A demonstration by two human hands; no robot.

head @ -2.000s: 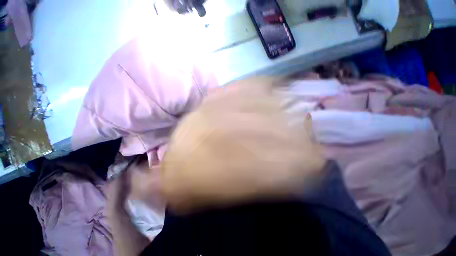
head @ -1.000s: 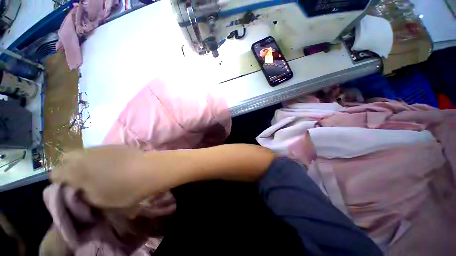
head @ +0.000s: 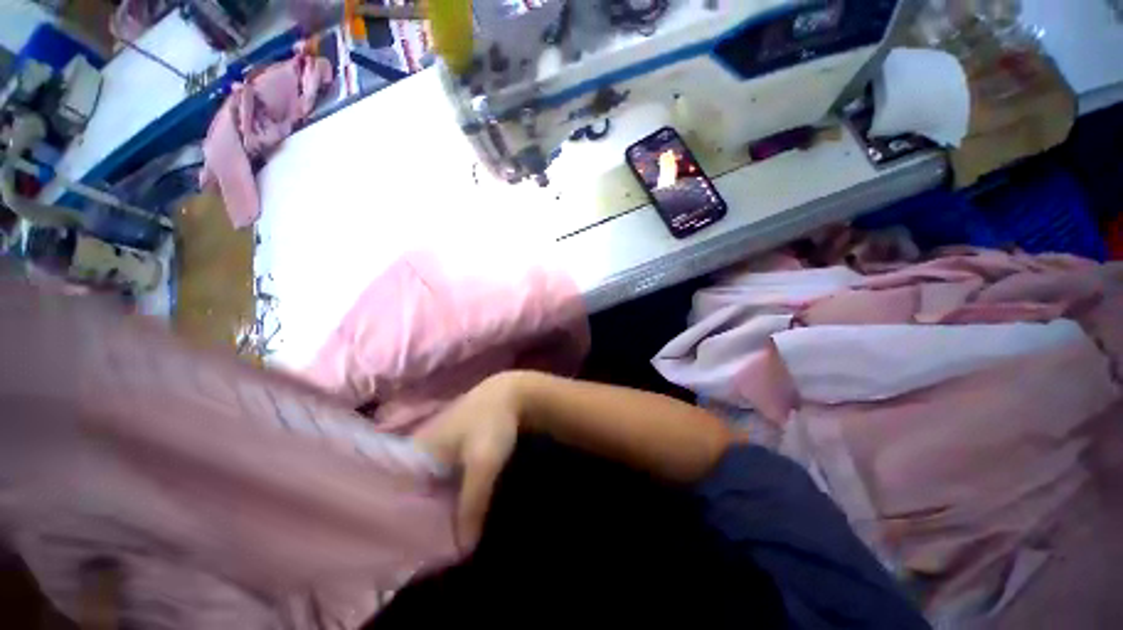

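My right hand [head: 478, 446] reaches in from the lower right and grips the edge of a dusty pink garment [head: 234, 474]. This garment is raised and spread across the lower left, partly blurred, with a pale striped-looking band along its upper edge. My left hand cannot be made out; the cloth runs out of the picture on the left. Another pink piece [head: 450, 326] lies at the table's front edge, below the presser foot area [head: 523, 166] of the sewing machine [head: 616, 62], partly washed out by the lamp glow.
A lit smartphone [head: 677, 182] and a small dark tool [head: 783, 144] lie right of the needle. A white curved piece [head: 921, 99] is at the right table end. Pink and white garments [head: 948, 431] are heaped at right, by a blue crate [head: 1028, 222]. Pink cloth [head: 253, 135] hangs at upper left.
My right hand has moved from the lower left toward the centre. The pink garment, bunched under it before, is now lifted and spread out. The camera view has shifted slightly.
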